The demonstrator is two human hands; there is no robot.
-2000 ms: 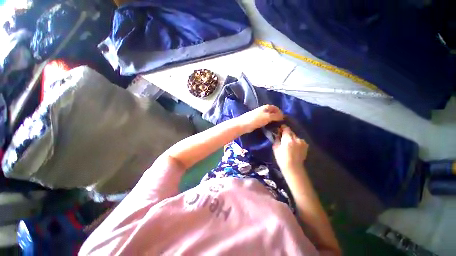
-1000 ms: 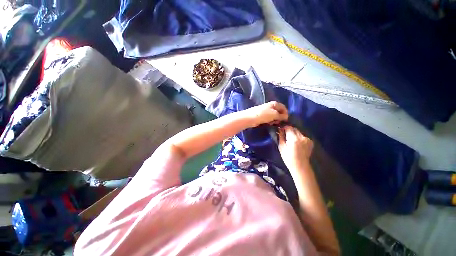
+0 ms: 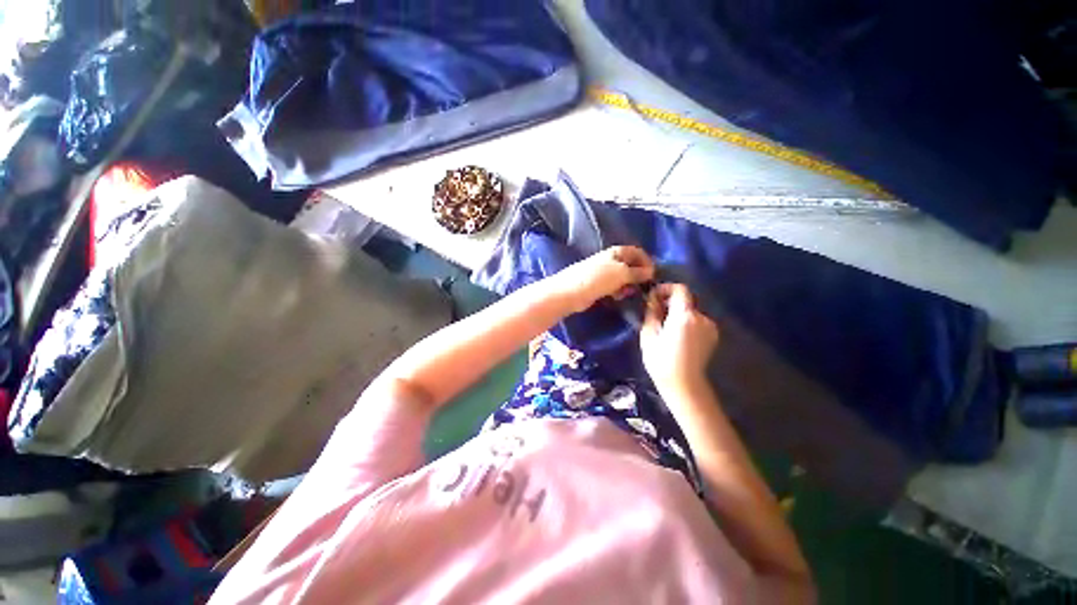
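Note:
The navy garment (image 3: 827,319) lies along the table's near edge and partly over the lap, with a grey facing (image 3: 570,216) folded up at its left end. My left hand (image 3: 617,274) pinches the garment's edge at the grey strip. My right hand (image 3: 678,333) is close beside it, thumb and fingertips together at the same spot. Something small and dark shows between the fingertips; I cannot tell whether it is a button. No needle or thread can be made out. The round dish of brown-gold buttons (image 3: 468,199) is on the table, left of the garment.
A second navy and grey garment (image 3: 413,95) lies at the table's far left. A large navy pile (image 3: 850,83) is at the far side, beside a yellow tape measure (image 3: 744,144). Dark thread cones (image 3: 1045,388) stand at right. A stuffed grey-beige sack (image 3: 260,331) is at left.
Both hands stay at the same edge of the garment. The right hand's fingertips have risen slightly and are closer to the left hand's. The whole view has shifted a little with the head.

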